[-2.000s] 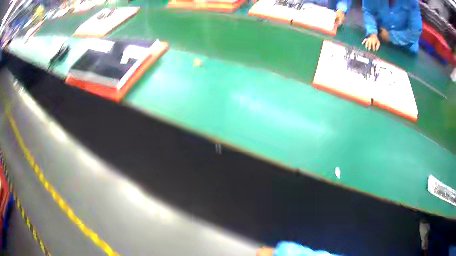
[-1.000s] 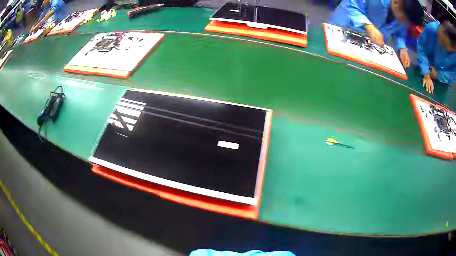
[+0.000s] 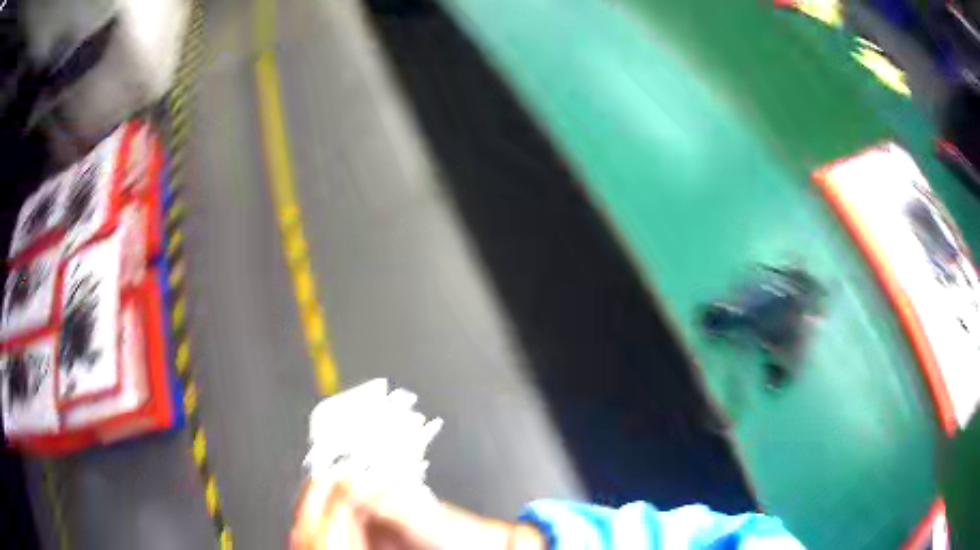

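Observation:
My right hand (image 3: 371,521) is at the bottom edge, left of centre, blurred and partly cut off, with a blue sleeve reaching in from the right. It is closed on a bunch of white pieces (image 3: 371,435), which stick up above the fingers with a jagged edge. The bunch is held over the grey floor. No leads can be made out on it. My left hand cannot be made out in the picture.
The green bench (image 3: 656,161) runs down the right side, with a blurred dark tool (image 3: 768,317) and an orange-edged white panel (image 3: 897,258) on it. Orange-edged panels are stacked at the left (image 3: 91,312), beside yellow-black floor tape (image 3: 181,269).
The view has swung left, from the bench to the floor aisle and the stacks. The black screen on its orange tray has left the picture. My right hand with the white bunch has come in.

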